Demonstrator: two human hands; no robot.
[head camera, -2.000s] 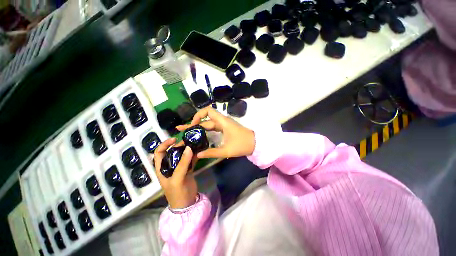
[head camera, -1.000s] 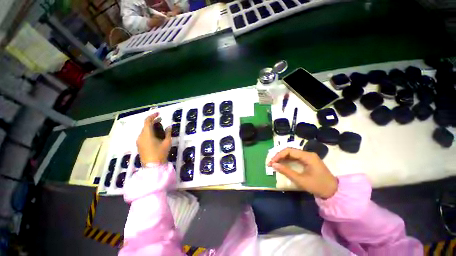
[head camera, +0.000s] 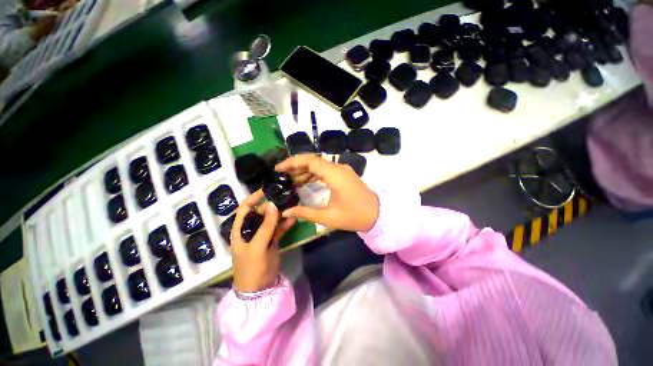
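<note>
My left hand (head camera: 258, 246) holds a glossy black case (head camera: 250, 226) in its fingers over the edge of the green mat (head camera: 266, 136). My right hand (head camera: 336, 194) holds a second glossy black case (head camera: 281, 190), close against my left fingertips. A crumpled white wiping cloth (head camera: 313, 193) shows under my right hand. A dark case (head camera: 250, 169) lies on the mat behind my hands. The white tray (head camera: 68, 239) on the left has rows of glossy cases in its pockets.
Many duller cases (head camera: 444, 84) lie loose on the white bench top. A smartphone (head camera: 321, 76), a dispenser bottle (head camera: 248, 70) with its lid up and a pen (head camera: 314, 131) lie behind my hands. A person in pink (head camera: 621, 154) is at the right edge.
Since one second ago, my left hand has come from the tray to beside my right hand. Cases are now in both hands. The view has turned, and the upper tray rows hold one more case.
</note>
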